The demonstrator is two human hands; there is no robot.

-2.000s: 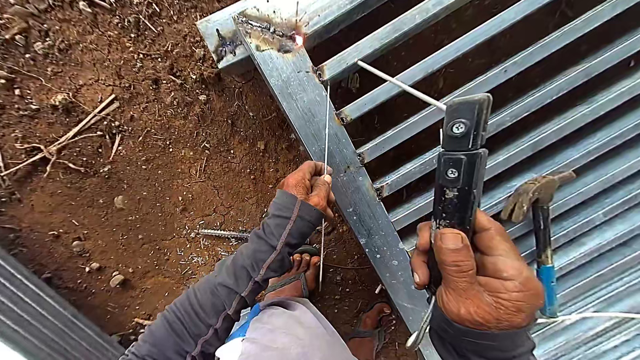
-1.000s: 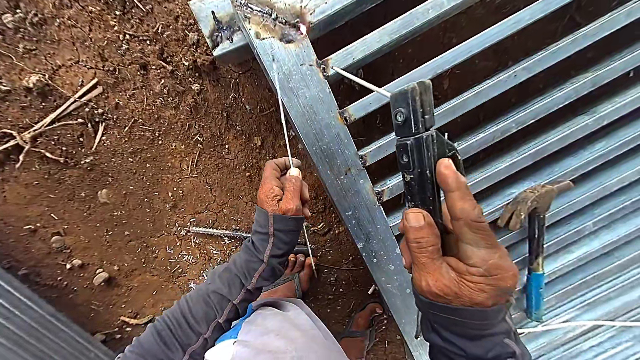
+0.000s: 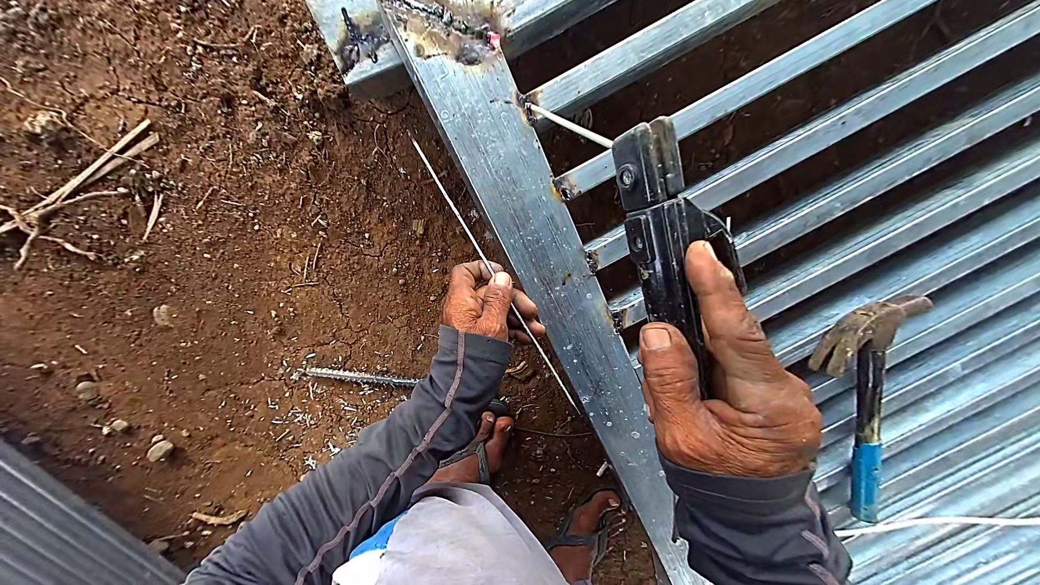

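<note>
My right hand (image 3: 727,374) grips a black welding electrode holder (image 3: 650,211), right of centre. A pale welding electrode (image 3: 569,124) runs from its jaws toward the joint between a galvanized steel slat (image 3: 634,65) and the wide steel frame bar (image 3: 528,211). Whether the tip touches the metal I cannot tell. My left hand (image 3: 487,305) pinches a long thin metal rod (image 3: 455,207) between thumb and fingers, just left of the frame bar. The rod slants down to the right, its lower end near the bar's edge. Burnt weld marks (image 3: 455,36) cover the bar's top corner.
A hammer with a blue grip (image 3: 868,479) lies on the slats at the right, near a white cable (image 3: 934,524). A ribbed metal rod (image 3: 357,376) lies on the soil. Corrugated metal (image 3: 65,520) fills the lower left corner. My sandalled feet stand beside the frame.
The electrode in the holder has come down from above the slats to near a slat joint at the frame bar. The thin rod in my left hand has tilted from nearly upright to a slant.
</note>
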